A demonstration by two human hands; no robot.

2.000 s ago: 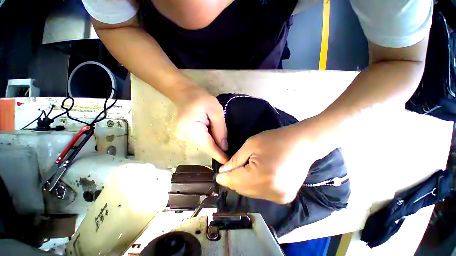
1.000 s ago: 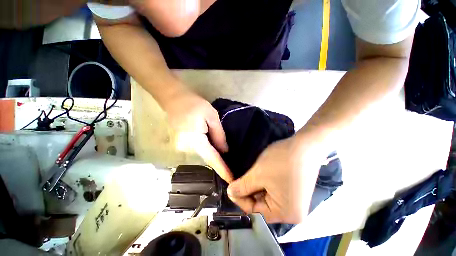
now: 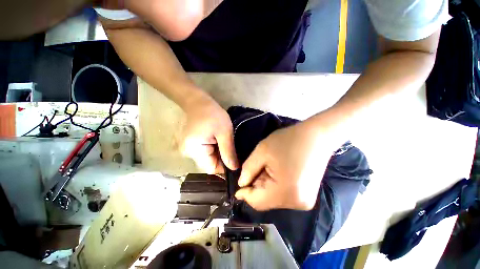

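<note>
A black fabric pouch (image 3: 337,194) lies bunched on the pale table, up against the needle area at the machine's end. My left hand (image 3: 281,171), on the right side of the picture, pinches its raw edge beside the needle. My right hand (image 3: 210,134), on the left side, holds the same edge with thumb and fingers just above the ridged dark block (image 3: 202,197). A pale curved line shows on the cloth between the hands. A zipper part shows right of my left hand. The needle tip is hidden.
The cream sewing machine head (image 3: 123,210) fills the bottom left. Red-handled snips (image 3: 73,160) and black looped scissors (image 3: 95,118) lie on the machine. A narrow black zippered piece (image 3: 426,218) lies lower right; black bags (image 3: 452,68) are upper right.
Compared with a second ago, my left hand has moved up and slightly left along the edge. More of the pouch shows right of and below it. My right hand has shifted slightly.
</note>
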